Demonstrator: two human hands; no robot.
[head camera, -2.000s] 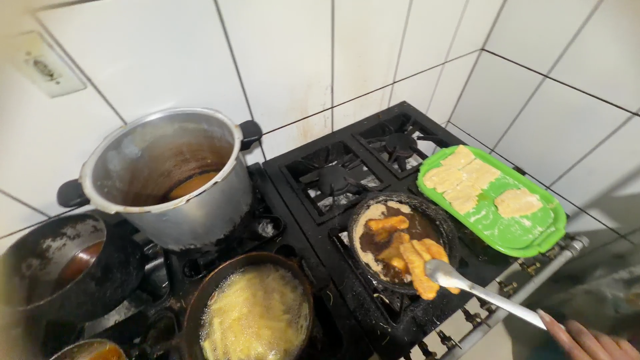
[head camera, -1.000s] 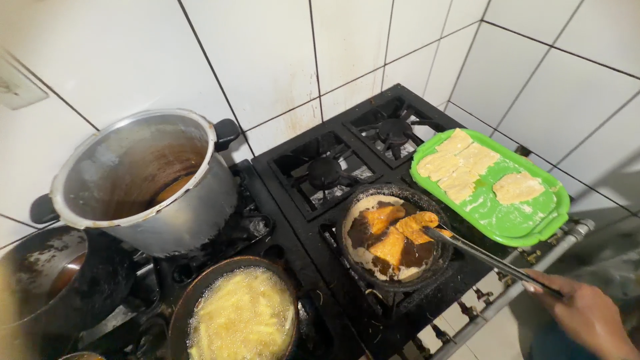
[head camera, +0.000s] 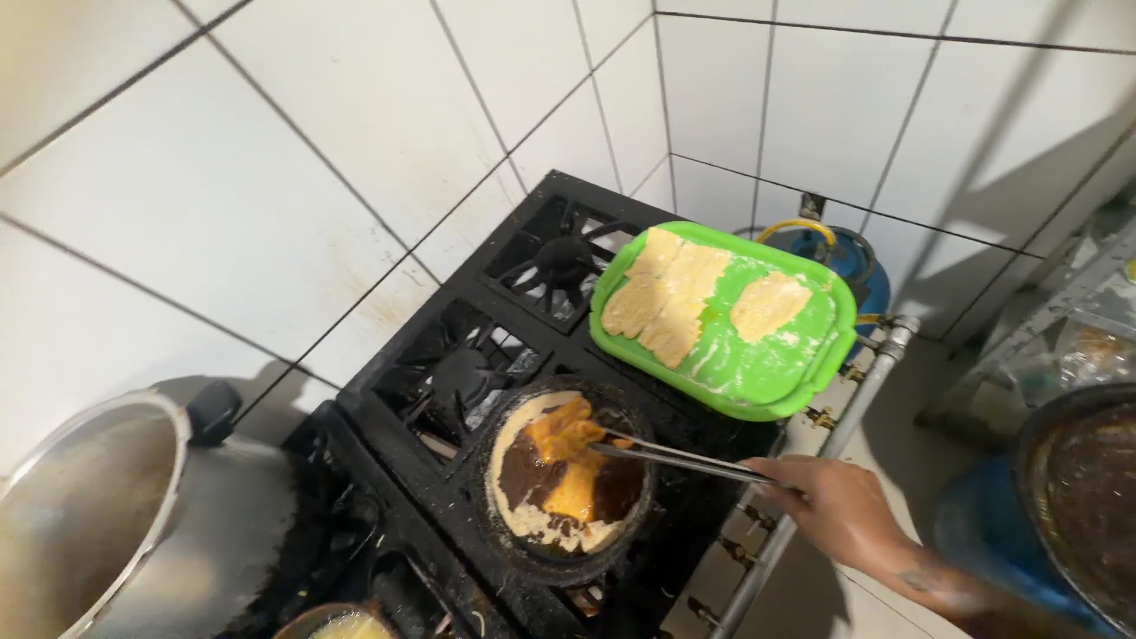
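Note:
My right hand (head camera: 834, 501) grips metal tongs (head camera: 683, 458) at the lower right, their tips at golden-brown fried pieces (head camera: 566, 430) in a dark frying pan (head camera: 652, 497). The pan sits on a black gas stove (head camera: 390, 390), with dark oil and pale foam around its inner edge. Just behind it, a green plastic tray (head camera: 821, 390) holds flat, pale breaded pieces (head camera: 661, 293), one of them apart on the right, with white flour scattered about. My left hand is out of view.
A large aluminium pot (head camera: 240, 524) stands at the left. Part of another pan (head camera: 342, 621) shows at the bottom edge. A metal pipe with valves (head camera: 852, 422) runs along the stove front. A blue gas cylinder (head camera: 874, 266) is behind the tray, and a dark round vessel (head camera: 1034, 479) at the right.
The view has swung to the right. The tongs have moved from the right side of the pan's pieces toward the back ones, and the pieces have shifted in the pan.

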